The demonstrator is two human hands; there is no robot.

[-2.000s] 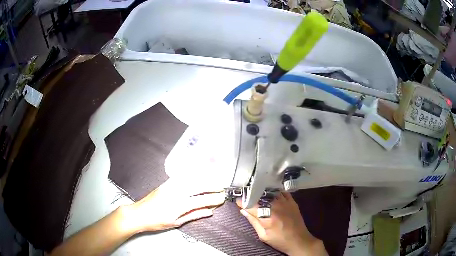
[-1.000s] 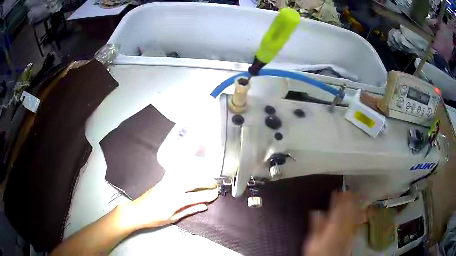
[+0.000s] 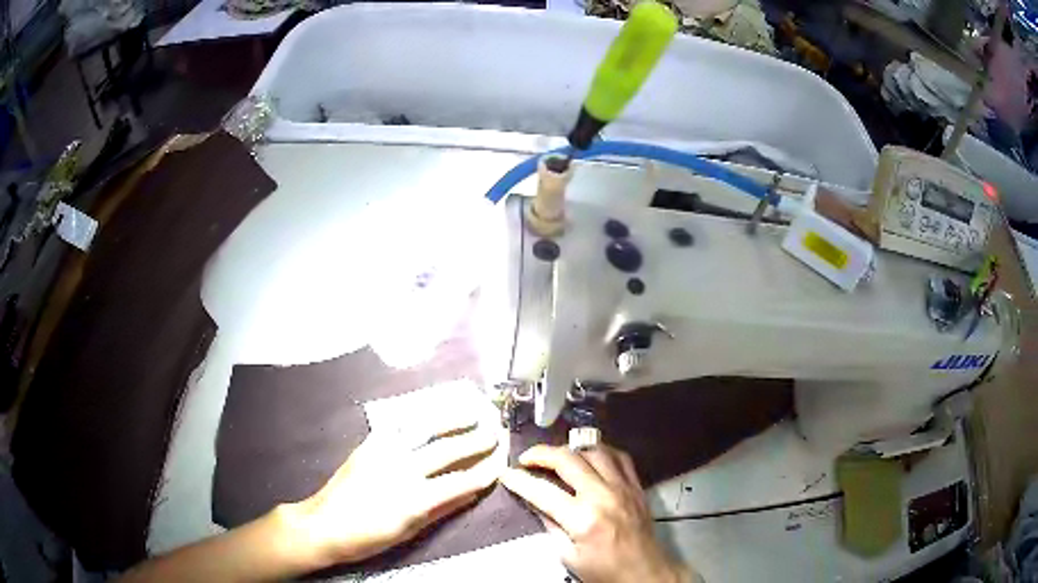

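A dark brown fabric panel (image 3: 285,427) lies left of the needle, partly under my left hand. Dark fabric (image 3: 717,421) also shows under the machine arm; whether both are one piece is hidden. My left hand (image 3: 415,478) lies flat on the panel, fingertips just left of the presser foot (image 3: 515,404). A pale, straight-edged area shows by its fingers, washed out by glare. My right hand (image 3: 592,507) is just below the foot, thumb and forefinger close together on the fabric; a grip there is unclear. The white sewing machine (image 3: 728,313) stands above the fabric.
Brown waiting panels (image 3: 108,342) lie along the left edge, beside a white tag (image 3: 76,227). A white tub (image 3: 546,68) stands behind. A yellow-green screwdriver (image 3: 626,63) stands above the machine head. The control panel (image 3: 939,211) and olive pad (image 3: 870,501) are at the right.
The separate panel on the left table has left its spot, and dark fabric now lies lower, reaching the foot. My right hand has returned from the right to the foot. My left hand has angled over the fabric.
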